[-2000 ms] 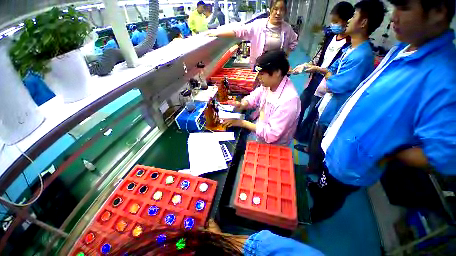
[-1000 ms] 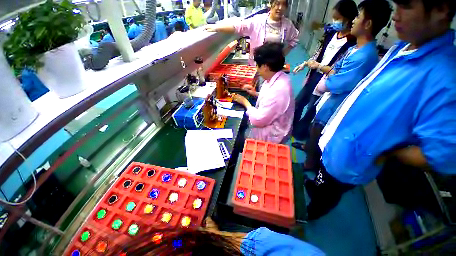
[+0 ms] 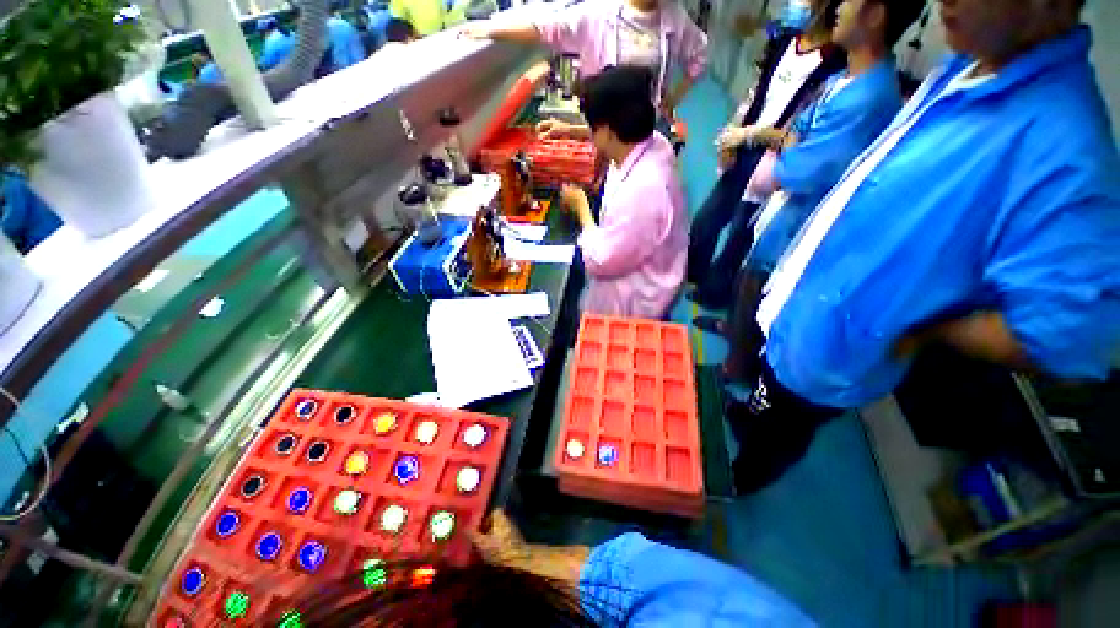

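A red-orange compartment tray (image 3: pixel 369 461) lies at the lower left, with round units in its pockets glowing blue, white, green, orange or red. Several dark-faced units (image 3: pixel 286 444) sit near its far left corner. My right hand (image 3: pixel 522 546) is at the tray's right edge, small and partly hidden, with a blue sleeve behind it; its grip is unclear. Dark hair covers the tray's near part at the bottom. My left hand is not in view. A part-filled tray stack (image 3: pixel 633 399) stands to the right, with two lit units in its near left pockets.
White record sheets (image 3: pixel 473 350) lie beyond the trays. A blue box (image 3: pixel 432 260) and orange-brown fixtures (image 3: pixel 494 260) stand further along the bench. A pink-coated worker (image 3: pixel 639 233) is beside them. Blue-coated people (image 3: pixel 946 233) stand at the right. A potted plant (image 3: pixel 92 160) is on the left shelf.
The units' face colours have changed. The whole view has shifted, so the trays and bench appear further left and higher. My right hand stays by the tray's right edge.
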